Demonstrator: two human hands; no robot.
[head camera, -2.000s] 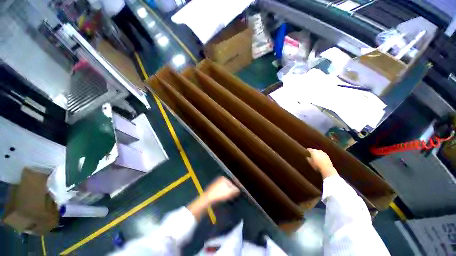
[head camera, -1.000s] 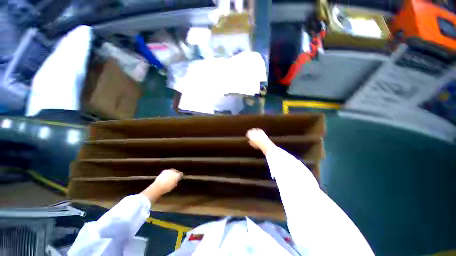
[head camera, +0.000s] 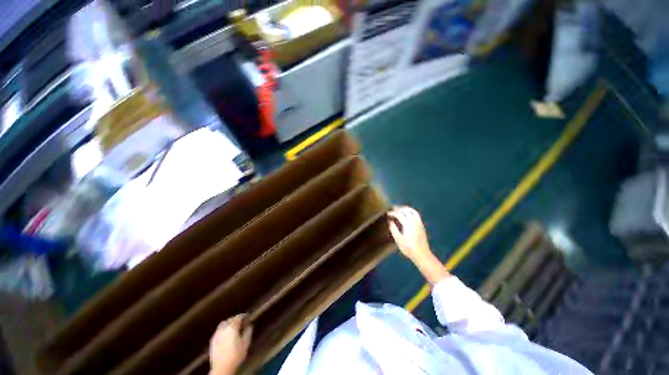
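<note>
Open brown cartons (head camera: 249, 242) stand side by side in front of me, long and narrow, with their brown insides showing from above. My left hand (head camera: 230, 343) grips a carton's top edge near the bottom of the view. My right hand (head camera: 408, 228) is at the right end of the cartons, with its fingers bent over the corner of the nearest carton. The far left end of the cartons is blurred.
White sheets (head camera: 180, 179) lie on a surface behind the cartons. A red coiled hose (head camera: 266, 95) hangs by a grey cabinet (head camera: 312, 91). Printed white cartons (head camera: 381, 66) stand beyond. A wooden pallet (head camera: 528, 275) lies at the right, past a yellow floor line (head camera: 513, 194).
The view has swung to the right, so the cartons now slant across it. My right hand has moved from a middle carton edge to the right end. My left hand still holds an edge.
</note>
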